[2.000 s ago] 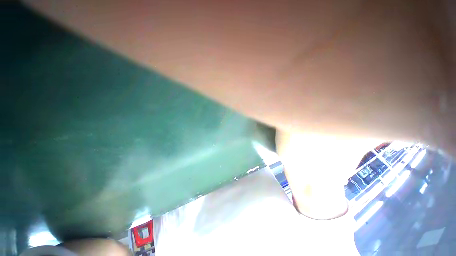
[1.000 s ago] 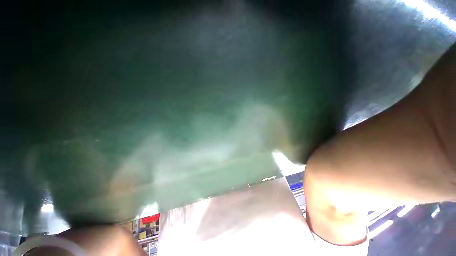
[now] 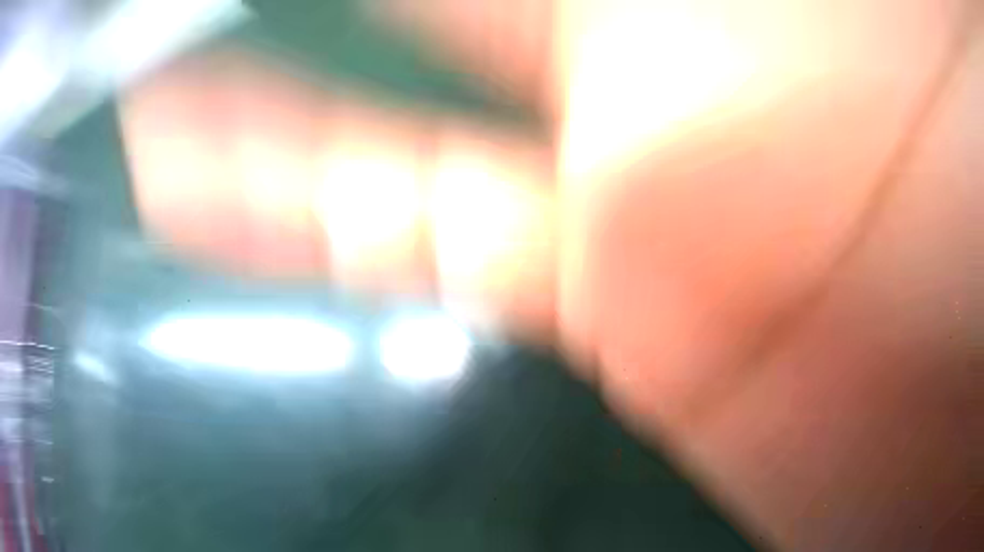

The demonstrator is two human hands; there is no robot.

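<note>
One bare hand looms very close to the camera, large, blurred and overexposed. Its palm or heel fills the right side, and its fingers reach left across the upper middle. I cannot tell whether it is my left hand or my right hand. No object shows in it, and its fingertips are too blurred to read a grip. The other hand cannot be made out. The shiny dark-green mat lies behind the hand, with bright light reflections on it.
A blurred clear, glossy edge runs down the far left, with purple and reddish tones beyond it. White shiny streaks show at the upper left. They are too blurred to name.
The view has swung sharply. The pale cloth, the bent arm at right and the banded wrist at lower left are gone from view. A hand now covers much of the picture.
</note>
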